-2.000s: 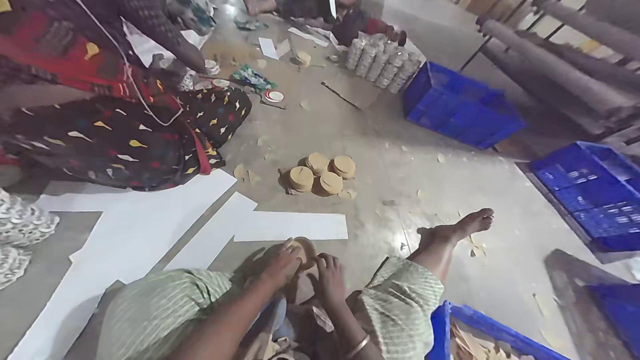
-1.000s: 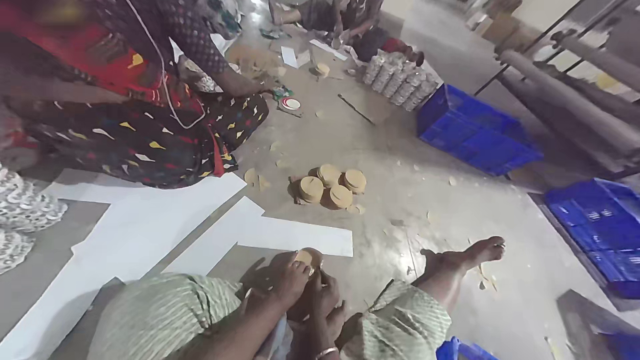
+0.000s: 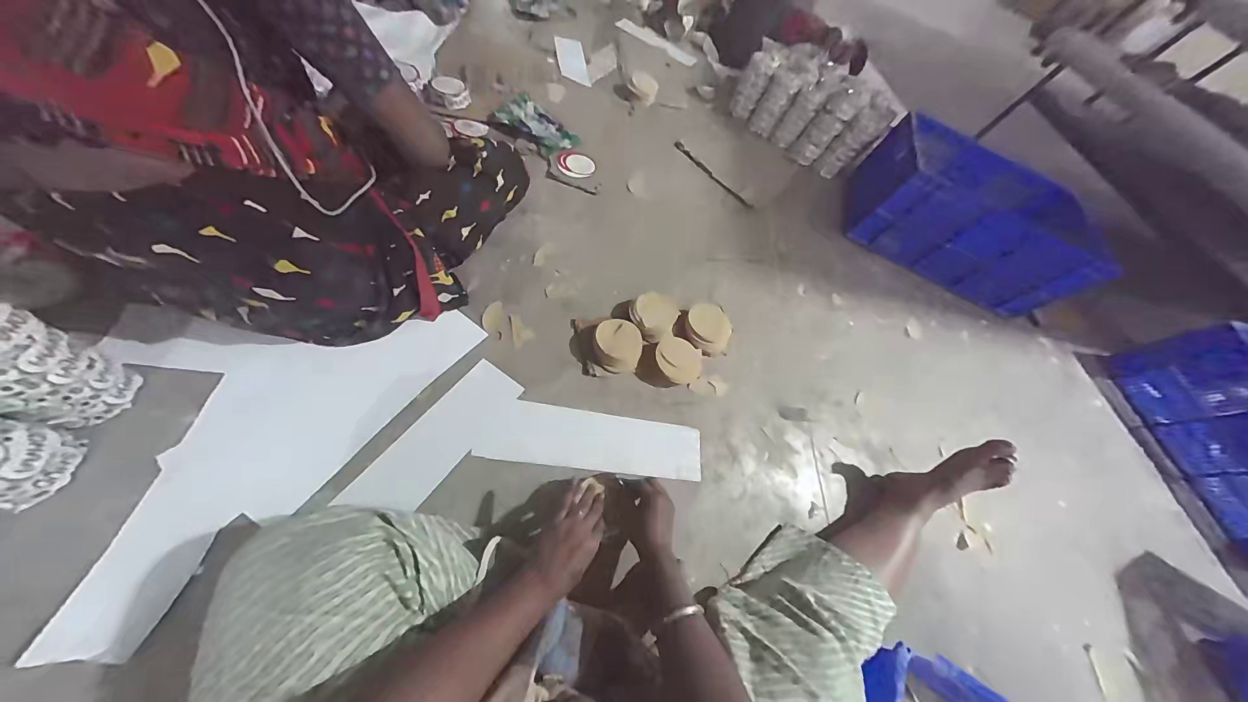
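Observation:
My left hand [image 3: 570, 536], in front of my lap at the lower middle, holds a small tan piece [image 3: 590, 489] at its fingertips. Close to its right is my right hand [image 3: 651, 517], a bangle on that wrist; its curled fingers are at a small object too dark and blurred to name, and its grip is unclear. Beyond the hands, several short stacks of round tan discs [image 3: 617, 345] stand together on the floor. White sheet strips [image 3: 604, 439] lie between the stacks and my hands.
Another person [image 3: 292, 195] sits at the left, near lidded round containers [image 3: 575, 164]. Blue plastic crates [image 3: 975, 214] stand at the right, beside bundled stacks [image 3: 814, 107]. A dark rod [image 3: 714, 175] and tan scraps lie on the floor. My bare foot [image 3: 965, 473] extends right.
The larger round tan piece seen between my hands two seconds ago no longer shows there. My hands have come slightly apart since one second ago.

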